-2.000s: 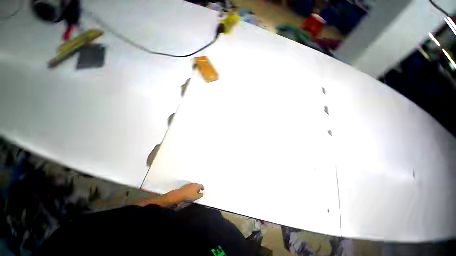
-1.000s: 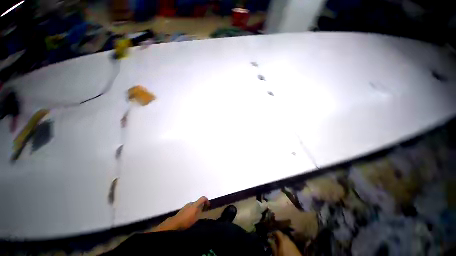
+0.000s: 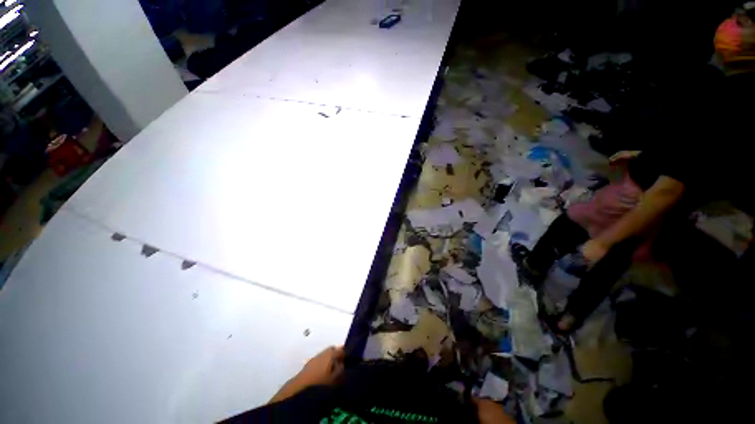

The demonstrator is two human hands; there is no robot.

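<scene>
The long white cutting table (image 3: pixel 273 190) runs from the lower left to the top centre. My left hand (image 3: pixel 321 369) is at the table's right edge near the bottom, with its fingers curled. I cannot tell whether anything is in it. My right hand (image 3: pixel 494 411) shows only in part at the bottom edge of the picture, low beside my dark clothing, and its fingers cannot be made out. Several small dark marks or scraps (image 3: pixel 150 250) lie along a seam line on the table.
A small blue-edged tray or box (image 3: pixel 390 21) is at the table's far end. Fabric scraps (image 3: pixel 497 265) litter the floor right of the table. A person in dark clothing, bent forward or seated low, is among them (image 3: pixel 662 195). A pale pillar (image 3: pixel 124 66) and red object (image 3: pixel 68 154) are left.
The view has swung right along the table. The orange-brown block and the cord have left the picture; the scrap-covered floor and the person have come in. My left hand remains at the table edge.
</scene>
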